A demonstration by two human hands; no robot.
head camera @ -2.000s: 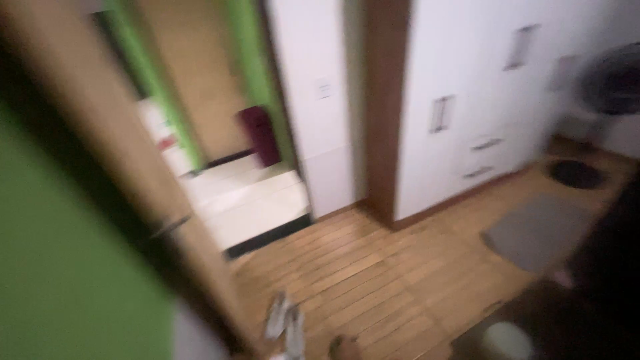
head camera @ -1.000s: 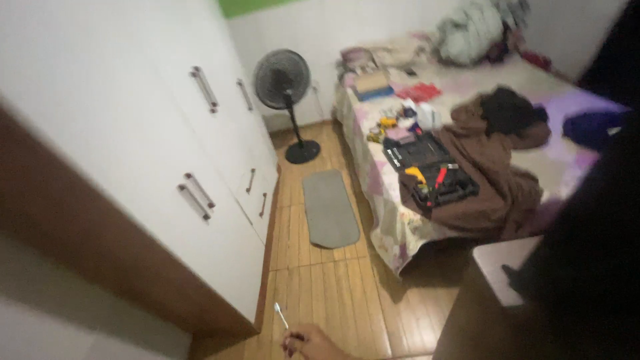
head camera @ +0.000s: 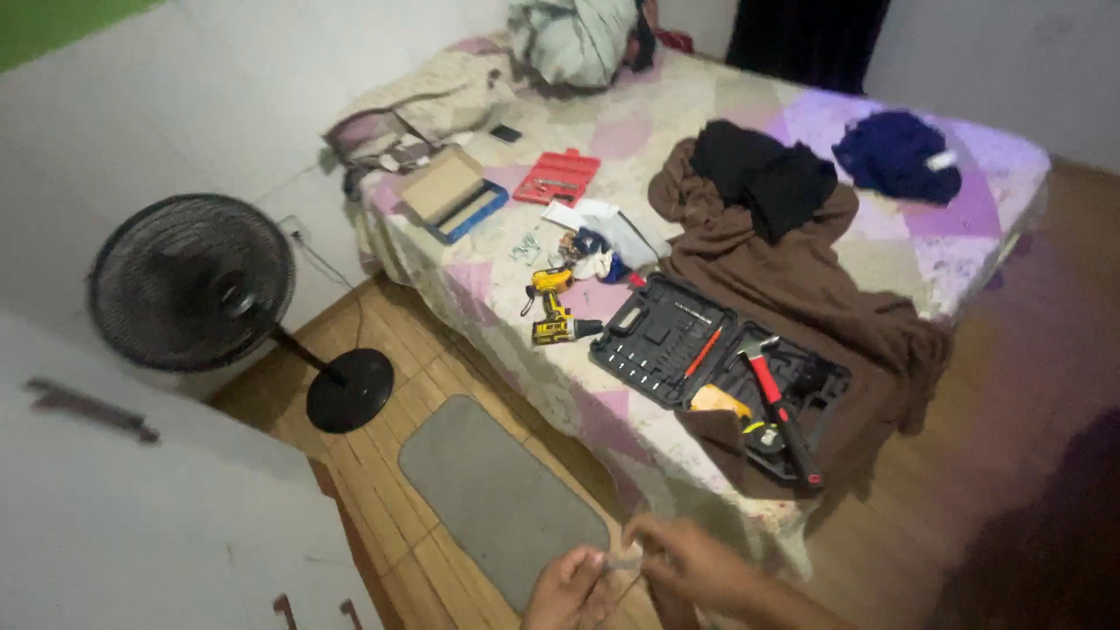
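Near the bottom centre, my left hand [head camera: 569, 588] and my right hand [head camera: 682, 560] meet around a small, thin, pale object [head camera: 622, 564], too blurred to name; the fingers of both pinch it. Beyond them on the bed lies an open black tool case [head camera: 661, 337] with a claw hammer [head camera: 774, 402] across its right half. A yellow and black cordless drill [head camera: 560, 325] rests left of the case, beside a yellow tape measure [head camera: 551, 280]. Farther back are an open red bit case [head camera: 557, 178] and an open cardboard box [head camera: 451, 197].
A black pedestal fan [head camera: 197, 280] stands left of the bed [head camera: 612, 131]. A grey mat [head camera: 499, 499] lies on the wooden floor between the bed and a white wardrobe [head camera: 149, 525]. Brown cloth [head camera: 787, 271], black cloth [head camera: 761, 171] and dark blue cloth [head camera: 901, 157] lie on the bed.
The view has swung from the doorway to the bed. One hand showed at the bottom a second ago, holding a small thin object; now both hands are together around one.
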